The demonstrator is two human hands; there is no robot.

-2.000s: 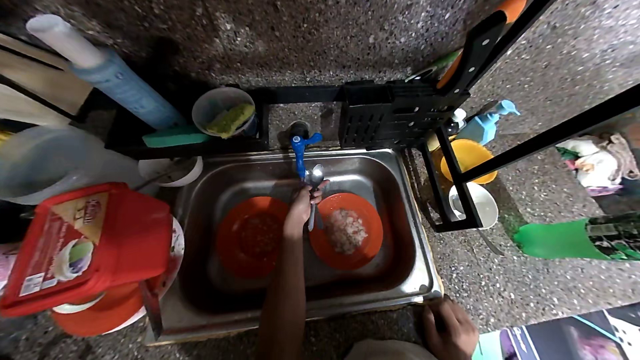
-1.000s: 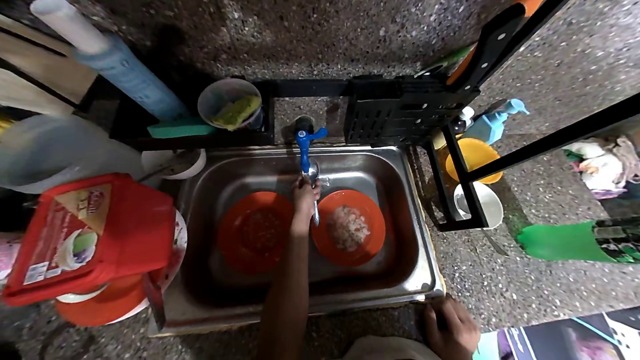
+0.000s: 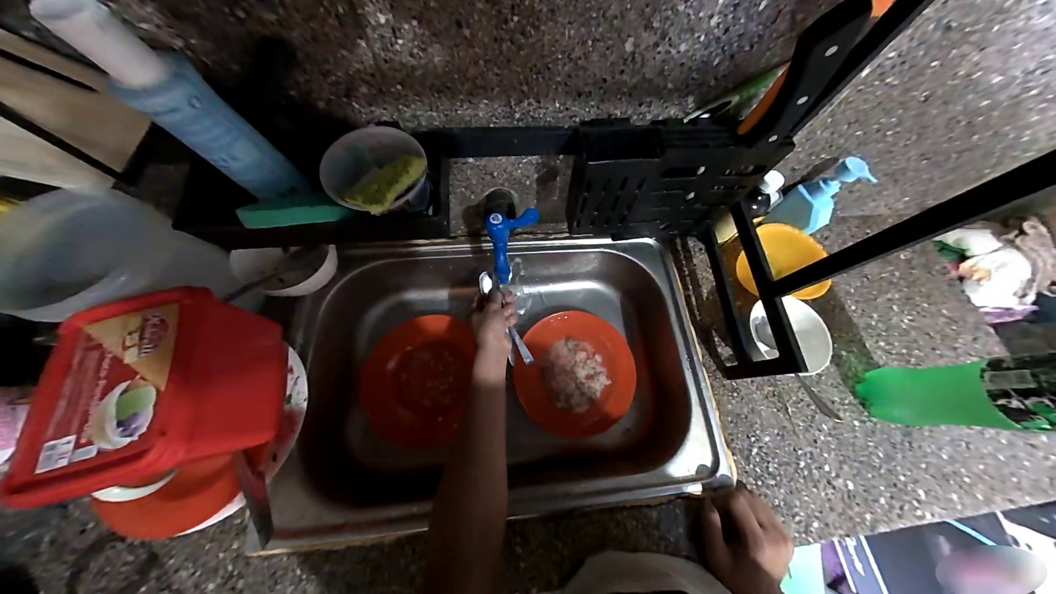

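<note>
My left hand [image 3: 493,317] is closed around metal cutlery beneath the blue-handled faucet [image 3: 500,239]. A spoon bowl [image 3: 485,283] shows above the fingers, and a handle [image 3: 521,346] sticks out below them toward the right. Whether these are one piece or two is unclear. In the steel sink [image 3: 528,487], an orange plate [image 3: 379,379] with small bits in it lies left of my forearm. To the right, another orange plate [image 3: 623,363] holds pale, wet food scraps [image 3: 576,375]. My right hand [image 3: 747,536] rests on the counter edge near the sink's front right corner, holding nothing visible.
Left of the sink, a red plastic tub [image 3: 223,371] sits over stacked dishes. Behind are a cup with a sponge [image 3: 386,183] and a black rack [image 3: 652,186] holding knives. A yellow bowl [image 3: 784,256], white bowl [image 3: 813,330] and green bottle [image 3: 924,394] stand right.
My left hand has moved slightly up toward the faucet. The spoon bowl, earlier to the right of the faucet's handle, now shows at its lower left. My right hand has stayed on the counter edge.
</note>
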